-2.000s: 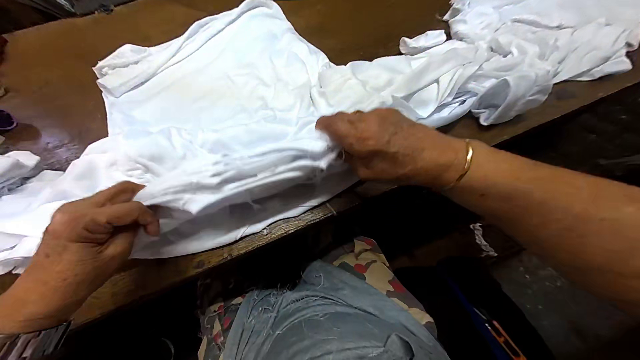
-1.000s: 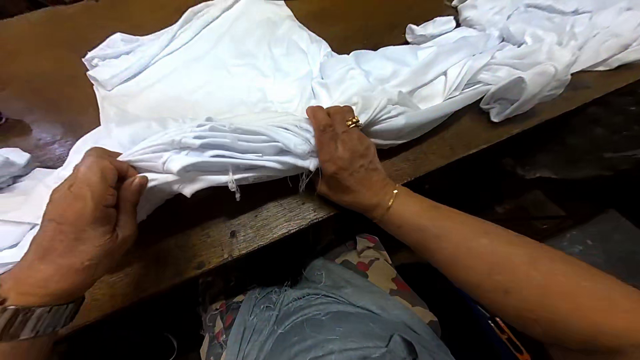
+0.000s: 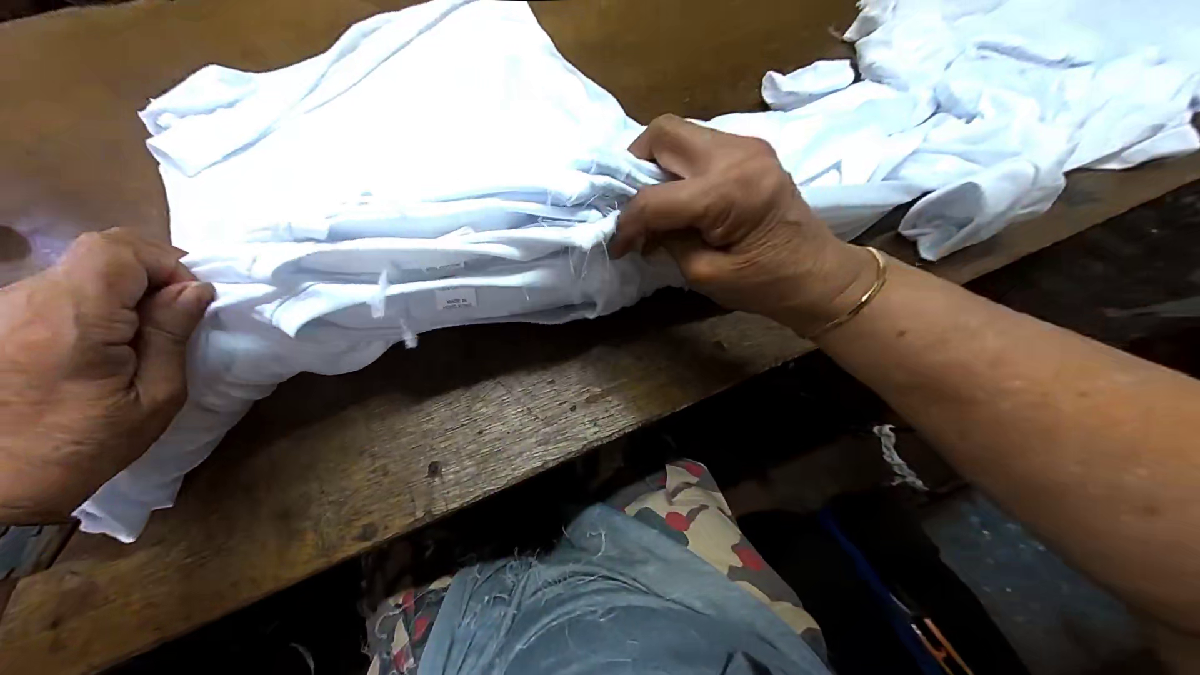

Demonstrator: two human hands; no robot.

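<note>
A white knit garment (image 3: 403, 169) lies across the wooden table, its gathered layers bunched along the near side. My left hand (image 3: 103, 356) pinches the left end of those edges between thumb and fingers. At the right end, my right hand (image 3: 722, 206) grips the bunched cloth, thumb and index finger around it. Between both hands the edges are stretched, with loose threads and a small white label (image 3: 457, 298) bearing writing. Part of the cloth hangs down beside my left hand, near the table's edge.
More crumpled white cloth (image 3: 994, 122) is heaped at the right on the wooden table (image 3: 487, 441). Below the table edge are a grey cloth (image 3: 600, 600) with frayed threads over my lap and camouflage-patterned fabric (image 3: 703, 525). An orange-and-blue item (image 3: 937, 642) lies at lower right.
The bunched edges now lie spread in separate layers, with the label showing. My right hand has turned from lying over the cloth to gripping it from the side. The view is nearer the cloth.
</note>
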